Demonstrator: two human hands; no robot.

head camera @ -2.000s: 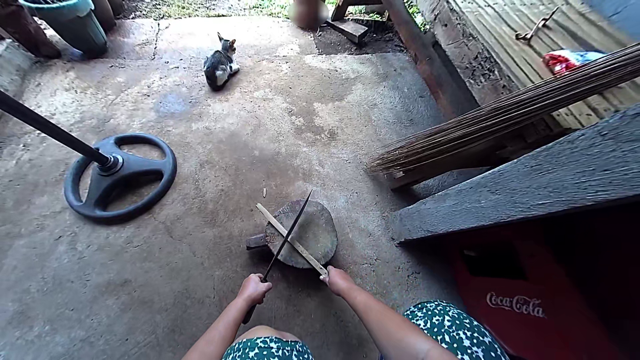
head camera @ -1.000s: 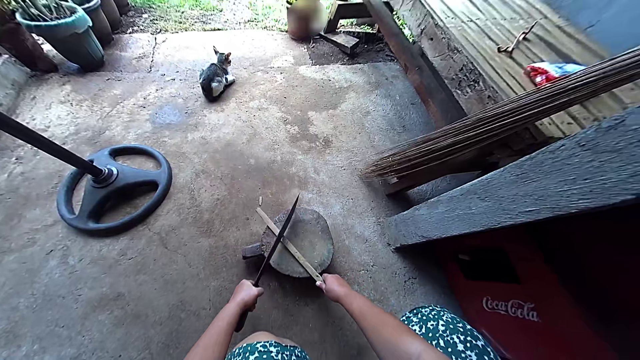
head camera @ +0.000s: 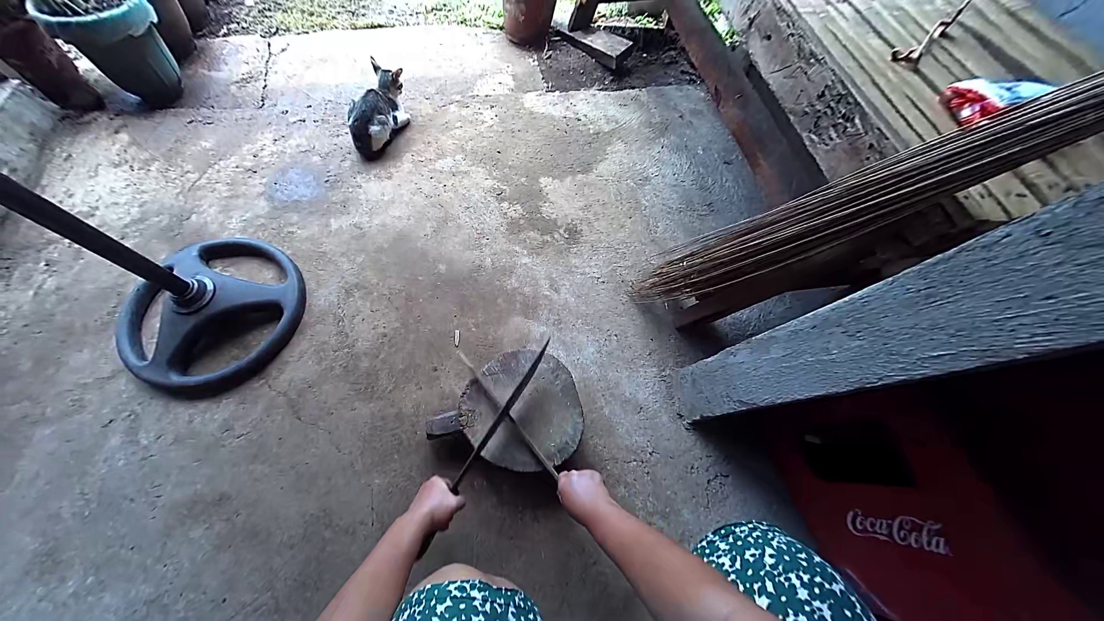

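Note:
My left hand is closed on the handle of a long dark-bladed knife, whose tip points up and to the right. In my right hand is the near end of a thin wooden stick, which slants up and to the left. Blade and stick cross over a round wooden chopping block with a short stub on its left side. Whether the blade touches the stick I cannot tell. A small pale chip lies on the concrete beyond the block.
A steering wheel on a black pole stands at left. A cat sits farther off. At right are a bundle of thin sticks, a grey beam and a red Coca-Cola crate. A green plant pot stands back left.
The stick has turned slightly in my right hand and looks narrower than a second ago. My left hand still holds the knife across it. The cat's head has turned.

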